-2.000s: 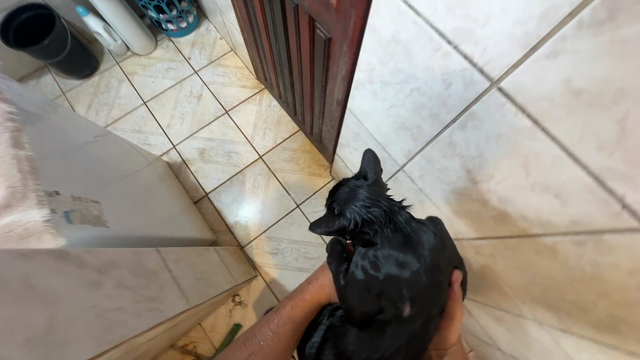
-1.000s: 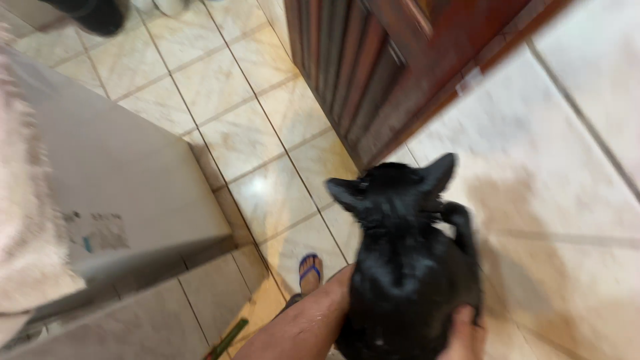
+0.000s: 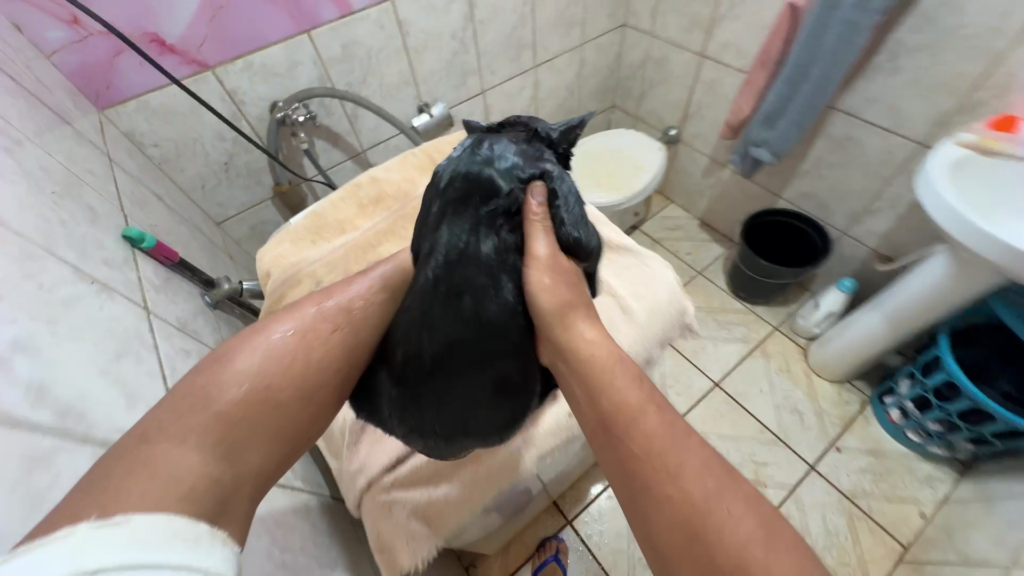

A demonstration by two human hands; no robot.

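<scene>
A wet black cat (image 3: 472,296), its back to me and its ears up, is held between my two hands over a beige towel (image 3: 360,216). My right hand (image 3: 556,272) grips the cat's right side, thumb lying along its shoulder. My left forearm runs to the cat's left side; the left hand itself is hidden behind the body. The towel is draped over a wide surface that is mostly covered.
A toilet (image 3: 616,168) stands behind the towel. A black bin (image 3: 778,254), a white bottle (image 3: 824,308), a sink pedestal (image 3: 896,316) and a blue basket (image 3: 952,392) are at right. A shower hose (image 3: 344,98) hangs by the wall; a pink-and-green handle (image 3: 160,248) is at left.
The view has swung from the wooden door to the towel and toilet. The cat, earlier held in front of the door and tiled wall, is now over the towel, facing away.
</scene>
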